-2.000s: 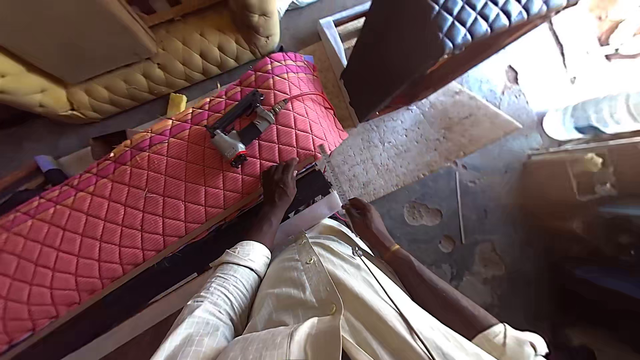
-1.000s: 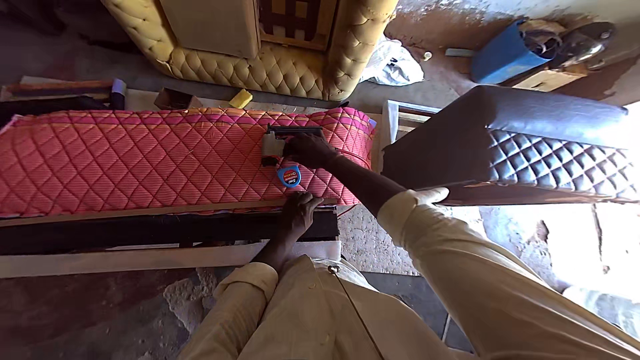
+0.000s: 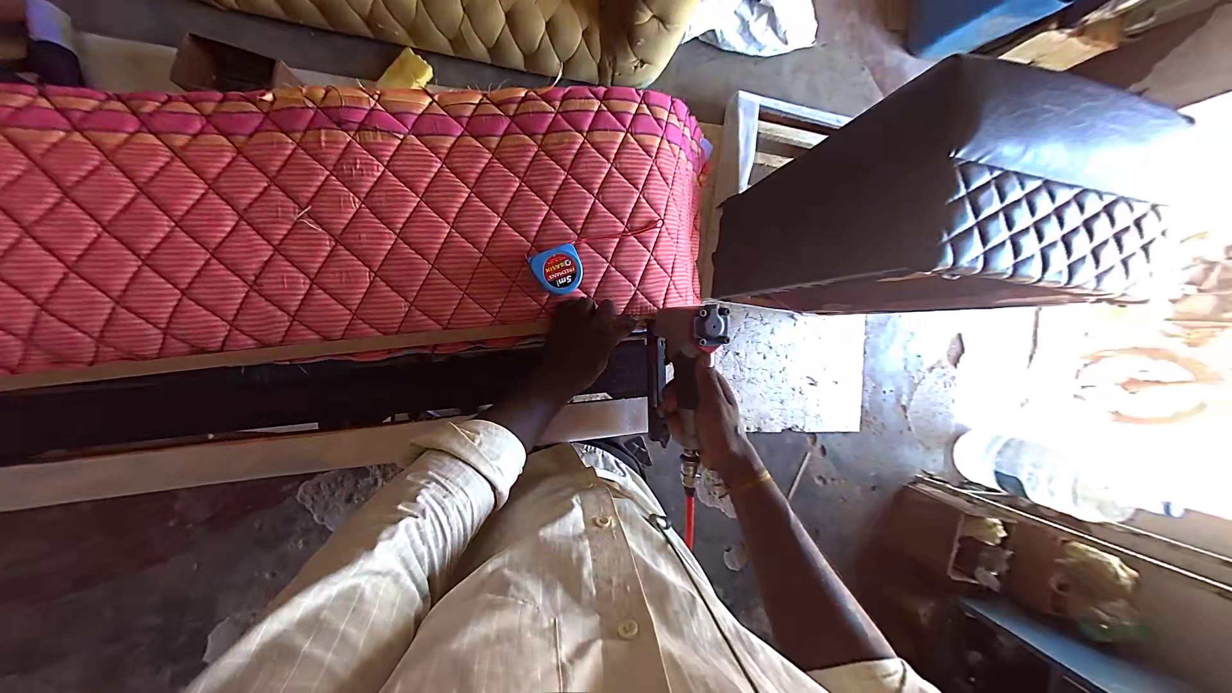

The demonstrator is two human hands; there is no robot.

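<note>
My right hand [image 3: 714, 419] is closed round the grip of a pneumatic staple gun [image 3: 687, 371], whose red air hose [image 3: 689, 520] hangs below it. The gun's nose side is against the right end of a black-covered frame rail [image 3: 462, 385]. My left hand [image 3: 582, 346] rests on the near edge of the red quilted cushion [image 3: 366, 221], by the rail; whether it grips anything is hidden. Just above its fingers, a blue tape measure [image 3: 556, 269] lies on the cushion.
A dark padded piece with a diamond-tufted side [image 3: 1049, 226] stands at the right. Behind are a yellow tufted sofa [image 3: 481, 34] and a pale frame [image 3: 741, 135]. A flat board [image 3: 799, 375] lies beyond the rail's end. Boxes [image 3: 1039, 568] are at lower right.
The staple gun lay on the cushion two seconds ago; my right hand reached to it, and now holds it at the rail's end. My left hand stays near the cushion's edge.
</note>
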